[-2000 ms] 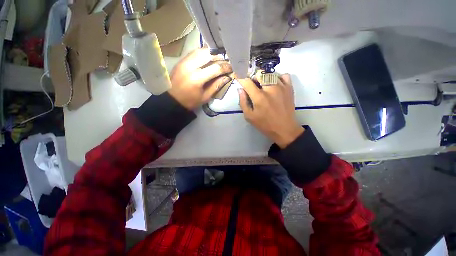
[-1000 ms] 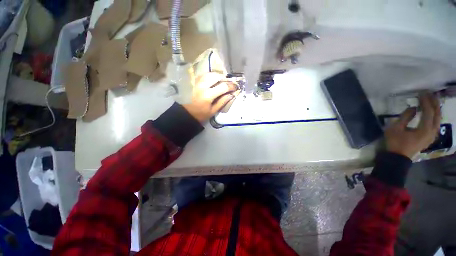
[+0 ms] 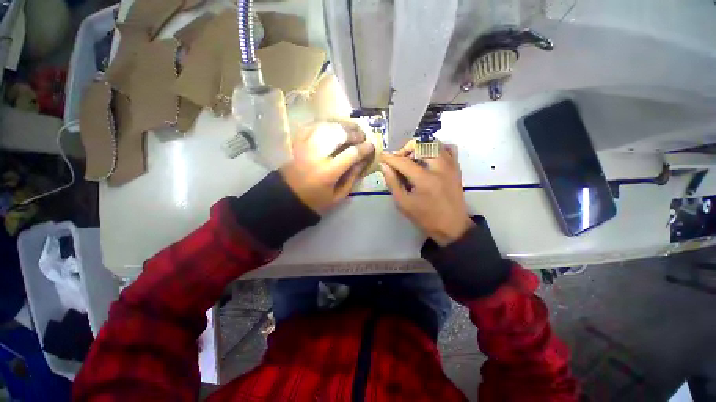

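A small tan piece [image 3: 374, 161] lies at the needle area of the sewing machine head [image 3: 420, 63], mostly hidden by fingers. My left hand [image 3: 326, 163] grips it from the left, fingers bent, under bright lamp light. My right hand [image 3: 430, 188] holds its right side with thumb and forefinger, just below the ribbed brass-coloured block [image 3: 426, 148]. The fingertips of both hands nearly meet. The needle tip is hidden.
Tan cut pieces [image 3: 149, 74] with pale stitched edges overlap at the left. The lamp head [image 3: 261, 126] hangs left of my left hand. A black smartphone [image 3: 568, 166] lies on the right of the bed. A whitish bin [image 3: 90, 298] holds scraps at lower left.
My right hand has come back from the machine's right end to the needle area and now holds the piece. The lamp head shows again left of my left hand as the view has shifted.
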